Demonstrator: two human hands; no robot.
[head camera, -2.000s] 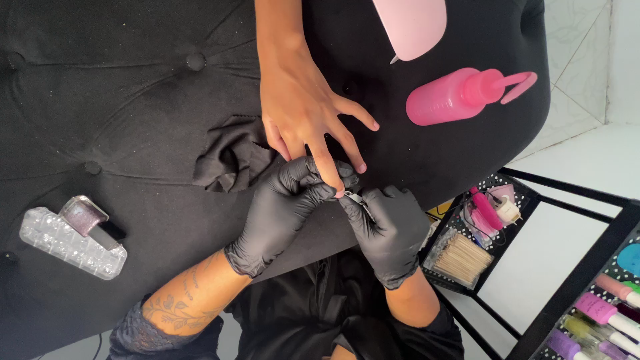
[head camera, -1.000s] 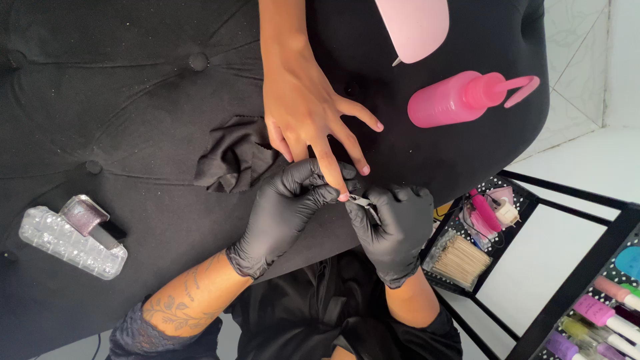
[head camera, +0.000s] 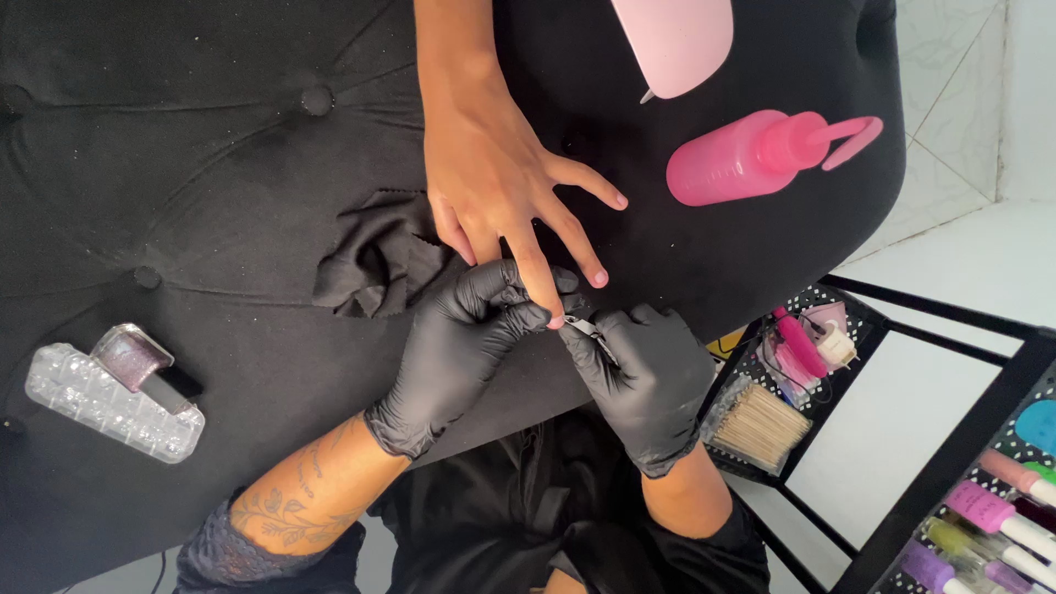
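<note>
My left hand (head camera: 462, 346), in a black glove, grips one finger of another person's hand (head camera: 487, 165) close to its tip. Black-gloved too, my right hand (head camera: 639, 371) is closed around a small metal nipper-like tool (head camera: 587, 330), whose tip is at the nail of the held finger; its handles are mostly hidden in my palm. The person's hand lies palm down with its other fingers spread. A crumpled black cloth (head camera: 379, 256) lies beside that hand, left of it.
On the black tufted surface (head camera: 247, 206) are a pink squeeze bottle (head camera: 734, 161), a pale pink device (head camera: 681, 41), a glitter polish bottle (head camera: 132, 356) and a clear compartment case (head camera: 107, 404). At right, a black-framed cart (head camera: 916, 462) holds wooden sticks (head camera: 759, 425) and several coloured bottles (head camera: 982, 507).
</note>
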